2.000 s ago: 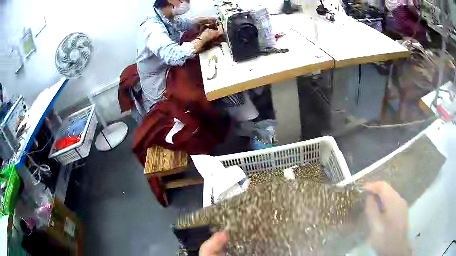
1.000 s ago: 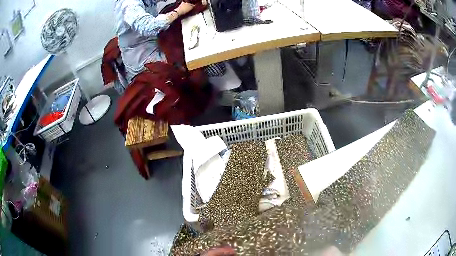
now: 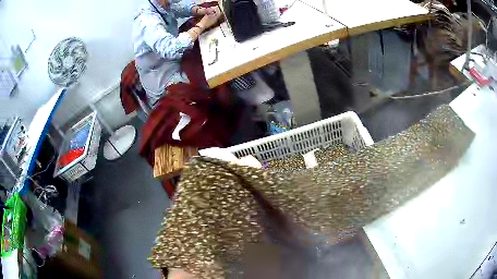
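Observation:
A long piece of brown patterned fabric with cream specks [image 3: 212, 218] hangs across the lower middle, blurred, and runs up right over the white table [image 3: 436, 212]. My left hand [image 3: 181, 274] is cut off by the bottom edge. Only a small part of it shows, at the fabric's lower left corner, gripping the cloth. My right hand cannot be made out. A blurred dark band and a brownish patch lie at the bottom middle, too unclear to name.
A white slatted basket [image 3: 297, 139] with more patterned pieces stands behind the raised fabric. A person [image 3: 163, 41] sits at another table [image 3: 272, 46] with dark red cloth. A wooden stool [image 3: 173, 159] stands left of the basket. A fan and crate are further left.
The patterned fabric has been lifted and spread leftward, and now covers much of the basket and the near table edge. My left hand has moved left. The view has shifted slightly.

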